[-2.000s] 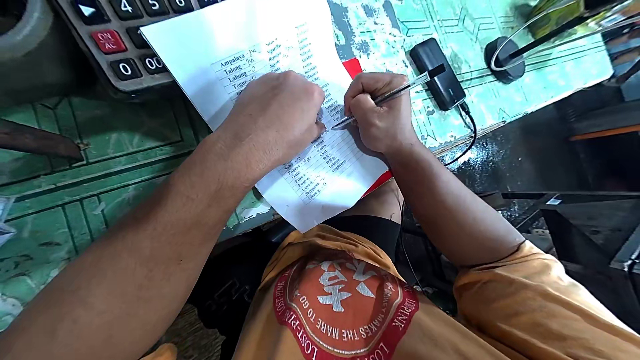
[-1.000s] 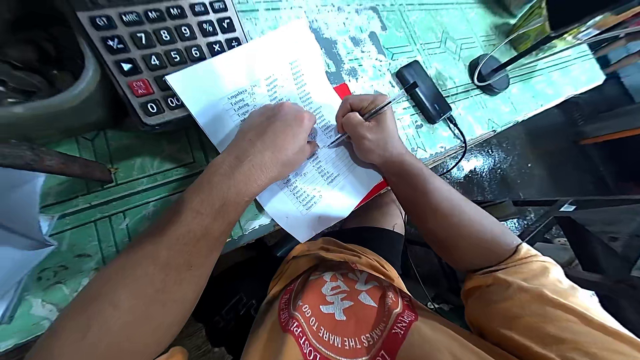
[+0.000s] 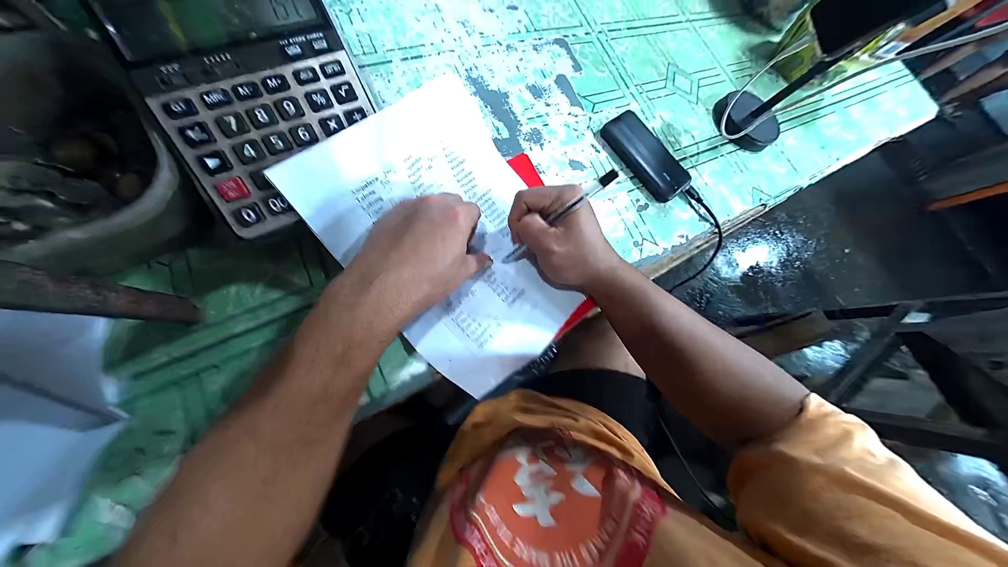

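Note:
A sheet of white paper (image 3: 409,134) with printed columns of writing lies slanted on the green patterned table, partly over something flat and red (image 3: 526,169). My left hand (image 3: 421,248) rests on the middle of the sheet, fingers curled under and thumb toward the right; no object shows in it. Just right of it, my right hand (image 3: 561,236) grips a pen (image 3: 568,206), its tip at the paper between both hands and its dark end pointing up and right. The large calculator (image 3: 264,126) touches or nearly touches the sheet's upper left edge.
A black power bank (image 3: 644,156) with a cable lies right of the sheet. Beyond it, a round-based black stand (image 3: 746,122) holds a dark device. At left are a grey basin (image 3: 161,197), a dark bar (image 3: 94,295) and white papers (image 3: 47,441). The table edge (image 3: 709,240) runs diagonally at right.
The view has shifted, showing more of the calculator and its display. My left hand stays on the sheet, and my right hand still holds the pen at the paper.

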